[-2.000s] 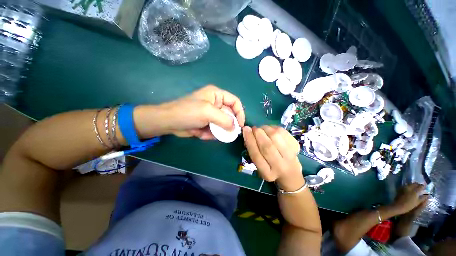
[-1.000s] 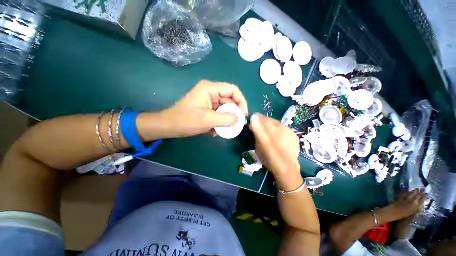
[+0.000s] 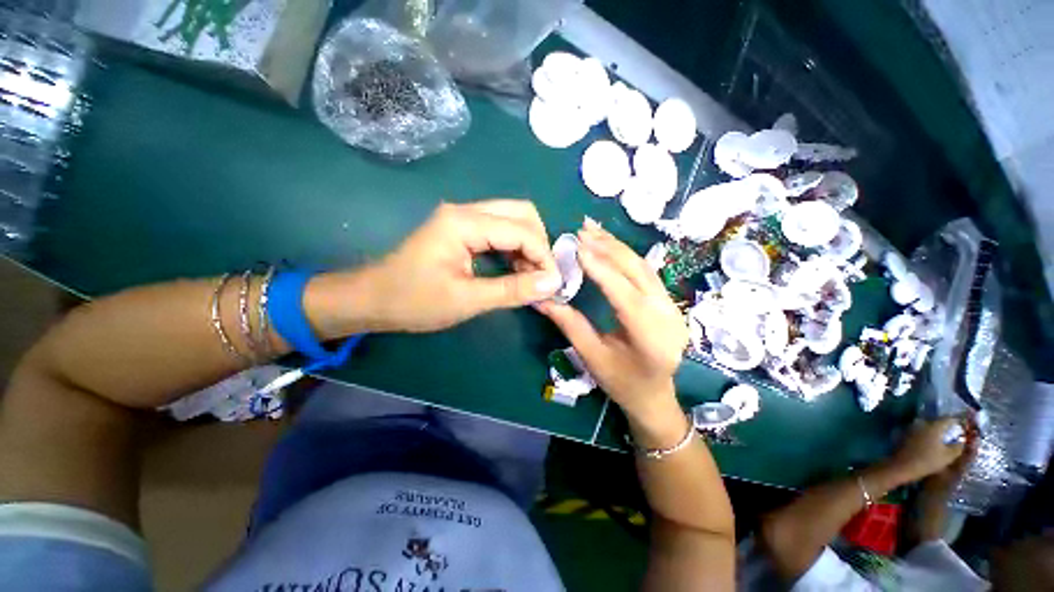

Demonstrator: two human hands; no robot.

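Observation:
A white plastic disc (image 3: 566, 268) is held tilted between my two hands, above the front part of the green bench. My left hand (image 3: 468, 264), with a blue wrist band, pinches the disc at its left edge between thumb and fingers. My right hand (image 3: 630, 312) has its fingertips on the disc's right side, fingers extended and thumb below. The disc's right face is partly hidden by the fingers. A small white and green wired piece (image 3: 569, 376) lies on the bench just below my hands.
Loose white discs (image 3: 605, 169) lie beyond my hands. A large heap of wired white units (image 3: 751, 301) is at right. A clear bag of small metal parts (image 3: 387, 93) and a white carton (image 3: 260, 58) are at upper left. Another person's hand (image 3: 930, 449) is at lower right.
The disc has turned from facing up to a steep tilt. My right hand has opened from its pinch and moved onto the disc. The bench view has shifted slightly left.

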